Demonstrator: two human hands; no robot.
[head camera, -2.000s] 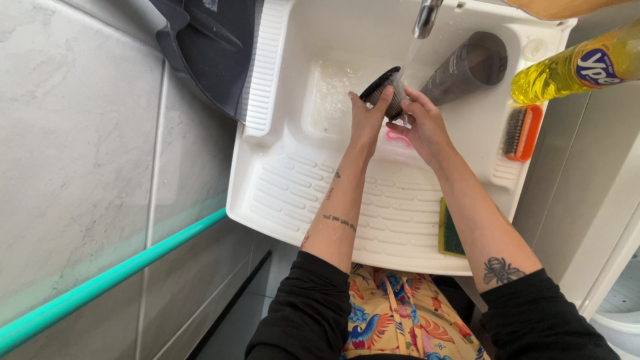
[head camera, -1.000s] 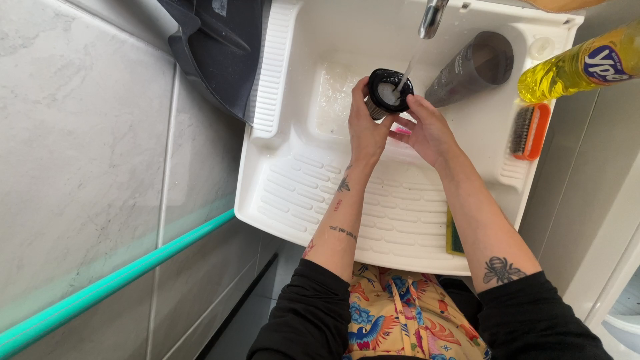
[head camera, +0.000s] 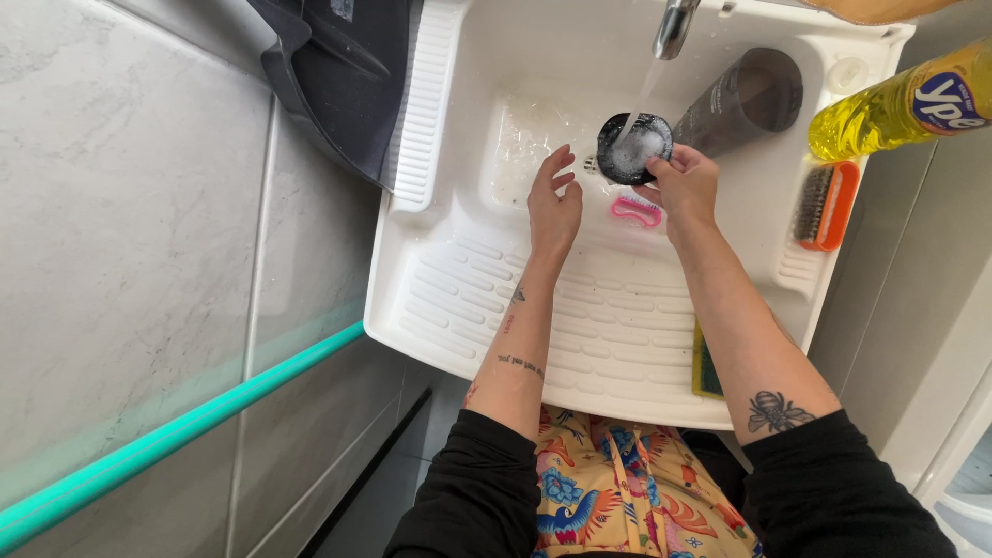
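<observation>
My right hand grips a round black filter-like part by its lower right rim, with foamy water on its face. Water runs onto it from the metal faucet. To the left, my left hand is apart from the part, fingers spread and slightly curled, holding nothing. Just below the part, a small pink brush lies in the white laundry sink. A dark translucent container rests on its side, right of the part and behind my right hand.
An orange scrub brush and a yellow detergent bottle are at the right rim. A green and yellow sponge lies partly behind my right forearm. At left are a dark plastic object and a turquoise pole.
My left hand has let go of the black part and moved left of it. My right hand now holds the part alone, with its foamy face in the water stream.
</observation>
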